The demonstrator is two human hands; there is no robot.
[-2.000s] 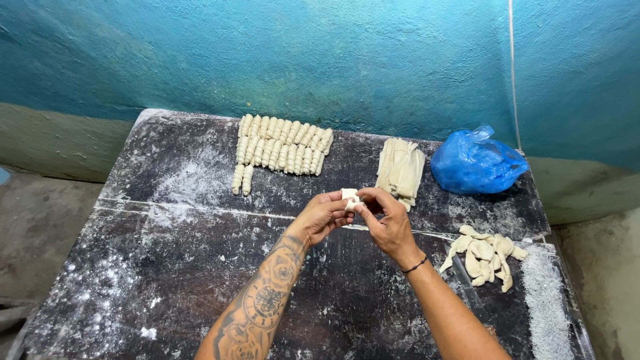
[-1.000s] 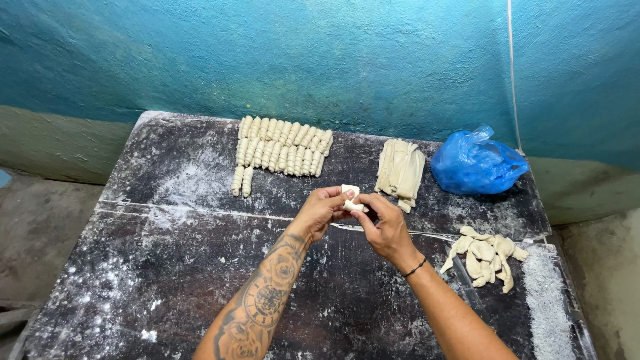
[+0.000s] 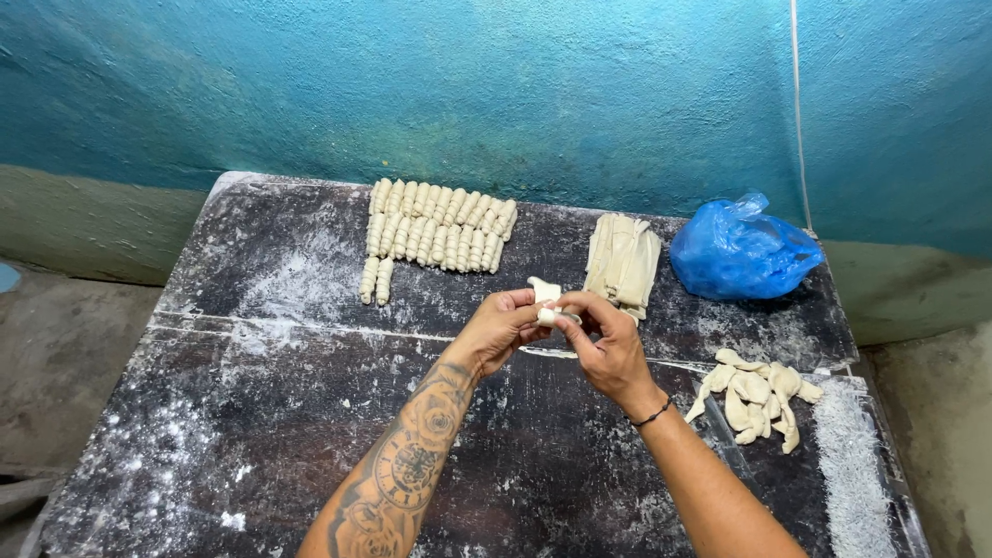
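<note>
Between my two hands, above the middle of the dark table, is a small strip of pale dough [image 3: 545, 291], partly wound; its lower part is hidden by fingers. My left hand [image 3: 505, 325] pinches it from the left, and my right hand [image 3: 606, 341] grips its right side with thumb and fingers. Rolled dough pieces [image 3: 442, 229] lie in packed rows near the wall, left of my hands, with two more rolls [image 3: 376, 280] below their left end. Just beyond my right hand rests a stack of flat dough strips [image 3: 622, 260].
The floured dark table [image 3: 310, 403] meets a blue wall [image 3: 496, 93]. A blue plastic bag [image 3: 742, 249] sits at the back right. Loose dough scraps [image 3: 750, 394] lie at the right, beside a band of white flour [image 3: 851, 465] and a flat blade-like thing [image 3: 727, 438].
The dough strip has shifted and turned between my fingers, and a longer flap of it now shows above them. Both hands stay in nearly the same place.
</note>
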